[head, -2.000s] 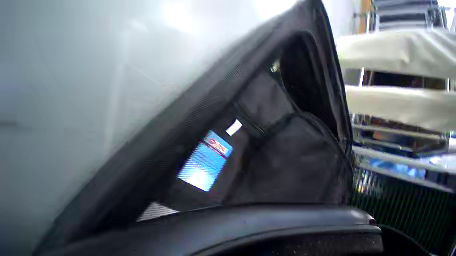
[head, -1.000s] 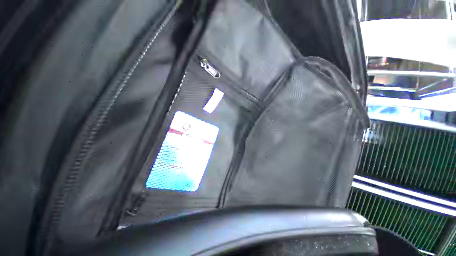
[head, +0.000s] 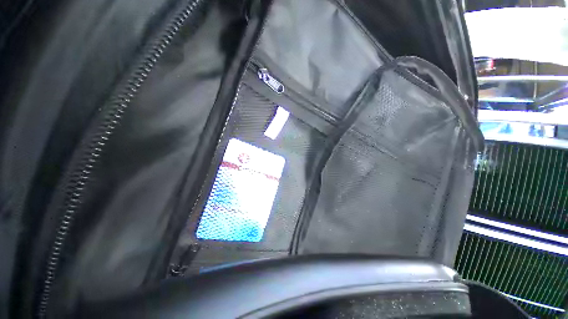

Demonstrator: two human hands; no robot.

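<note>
An open black zip case (head: pixel 373 193) fills most of the head view. A blue-white card (head: pixel 241 193) with a red line lies behind its dark mesh, tilted. A small white tag (head: pixel 277 123) is just above the card. A metal zipper pull (head: pixel 271 81) sits at the upper end of the mesh pocket. A long toothed zipper (head: pixel 106 124) curves down the left side. Neither of my hands is in the picture.
Dark green ribbed panels (head: pixel 520 187) with bright metal rails stand at the right edge. A blurred whitish surface (head: pixel 520 34) is at the upper right. A smooth black curved edge (head: pixel 324 280) covers the bottom of the view.
The case has come to fill the left side, where a pale surface showed two seconds ago. Since one second ago, the card, tag and zipper pull have shifted slightly right.
</note>
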